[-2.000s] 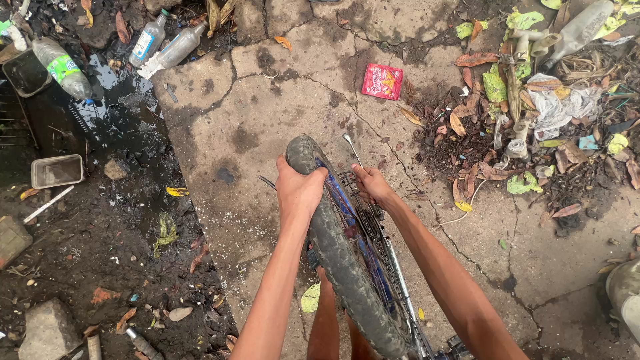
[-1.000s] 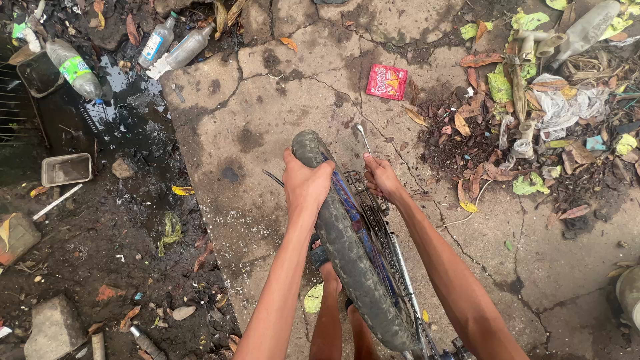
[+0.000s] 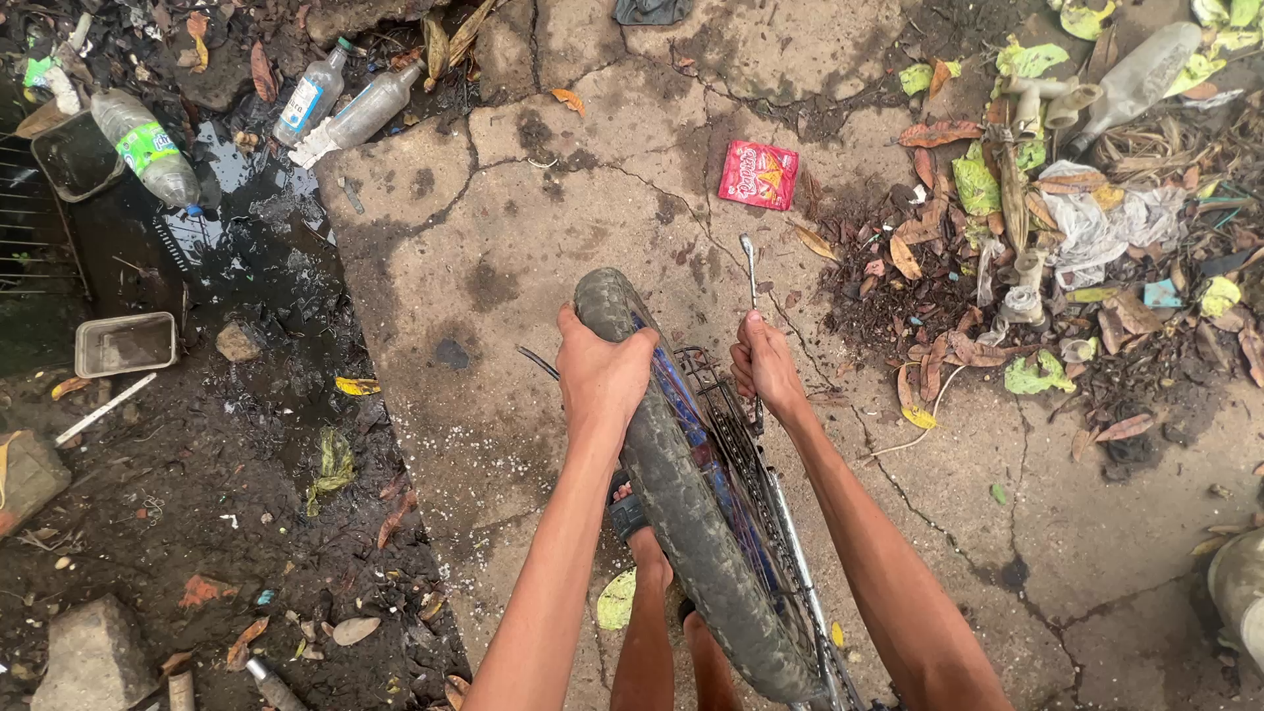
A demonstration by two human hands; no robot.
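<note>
A bicycle wheel's black tyre (image 3: 681,504), worn and dusty, slants from the centre down to the lower right. My left hand (image 3: 605,380) grips its upper end. To the right of the tyre, my right hand (image 3: 762,363) is closed around a metal wrench (image 3: 749,265), whose head points up. Beside the tyre are a blue bicycle frame part (image 3: 691,425), a dark chain (image 3: 743,456), a pedal (image 3: 703,367) and a silver metal tube (image 3: 802,558). The far ends of the bicycle parts are cut off at the bottom edge.
Cracked concrete (image 3: 513,257) lies under the bicycle. At left, a muddy puddle (image 3: 237,227) holds plastic bottles (image 3: 148,148) and a clear tray (image 3: 126,344). A red wrapper (image 3: 759,175) lies ahead; litter and leaves (image 3: 978,188) are at right. A sandalled foot (image 3: 626,509) is beside the tyre.
My left hand stays on the tyre. The wrench stays in my right hand, which has moved slightly away from the bicycle parts.
</note>
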